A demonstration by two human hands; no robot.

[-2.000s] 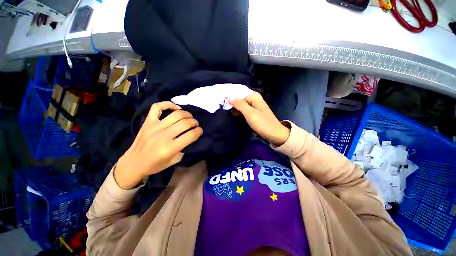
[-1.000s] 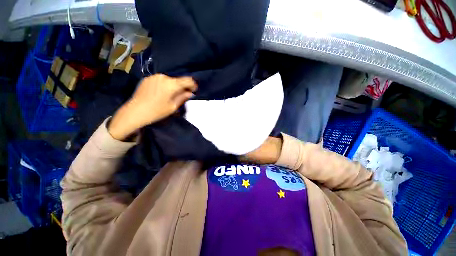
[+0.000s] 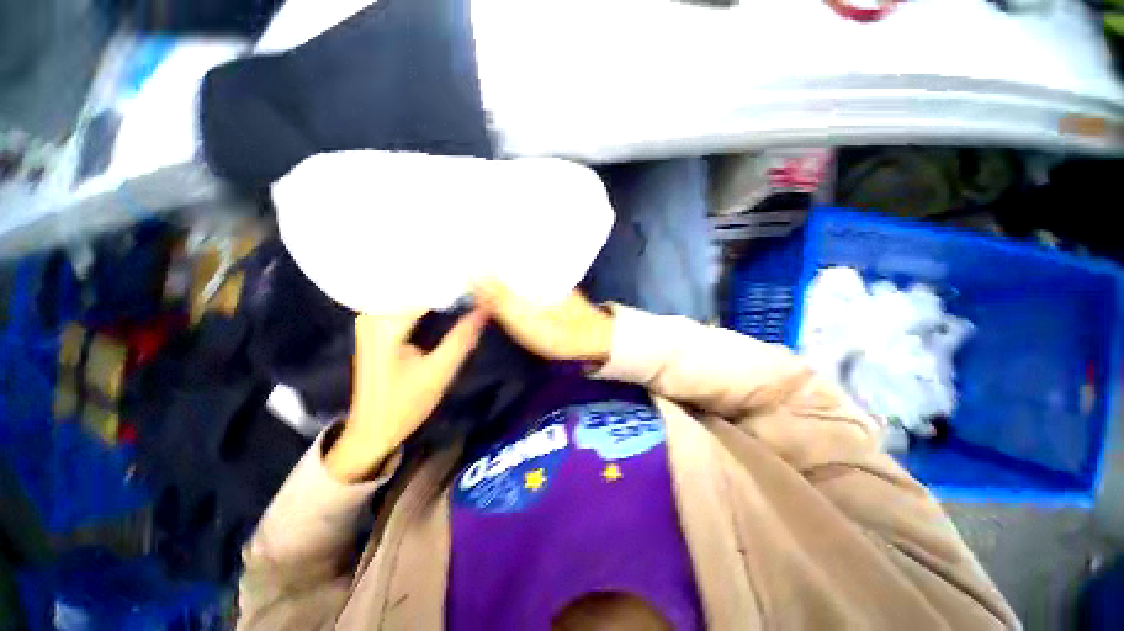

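A white piece (image 3: 431, 228), wide and rounded, lies spread over the dark garment (image 3: 358, 93), which runs from the table's front edge down to my lap. My left hand (image 3: 401, 376) is at the white piece's lower edge, thumb and fingers around dark cloth and the edge. My right hand (image 3: 542, 323) pinches the lower edge just beside it. The fingertips of both hands nearly touch. The view is blurred, so the exact grip of my left hand is unclear.
The white table (image 3: 641, 93) crosses the top, with part of red scissors handles (image 3: 863, 8) at its upper edge. A blue crate (image 3: 1023, 358) with white scraps (image 3: 881, 345) stands at the right. Blue crates and cardboard are at the left, blurred.
The white piece has spread wider and moved up and left in view. My right hand has come out from under it to its lower edge. My left hand has moved down beside it.
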